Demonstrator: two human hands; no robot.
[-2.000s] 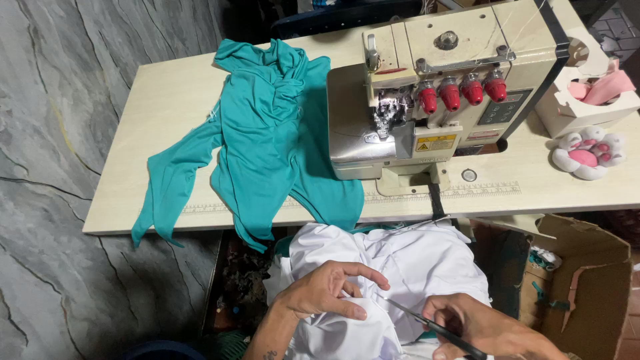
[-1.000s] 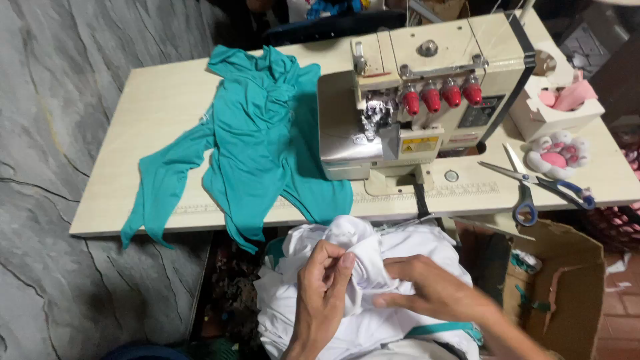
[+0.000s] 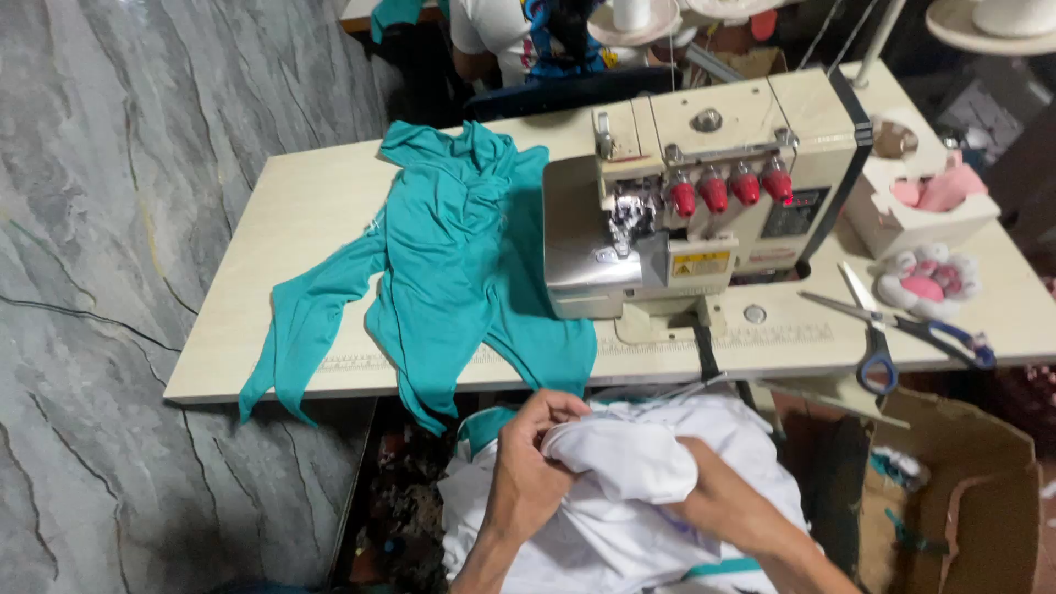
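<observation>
White fabric with some teal edging lies bunched across my lap, below the table edge. My left hand pinches a gathered fold of it between thumb and fingers. My right hand has hold of the same fold from the other side, its fingertips hidden in or behind the cloth. Above my hands stands an overlock sewing machine with red tension knobs. A teal garment is spread on the table to the machine's left. Scissors lie near the table's right front edge, the pairs crossing.
The sewing table has a printed ruler along its front. A white box with pink items and a paw-shaped cushion sit at right. Below right is a cardboard box with scraps. A person is beyond the table.
Two seconds ago my right hand held scissors at the white fabric; now scissors lie on the table and that hand grips the cloth. Since one second ago, the fold between my hands has been raised and spread.
</observation>
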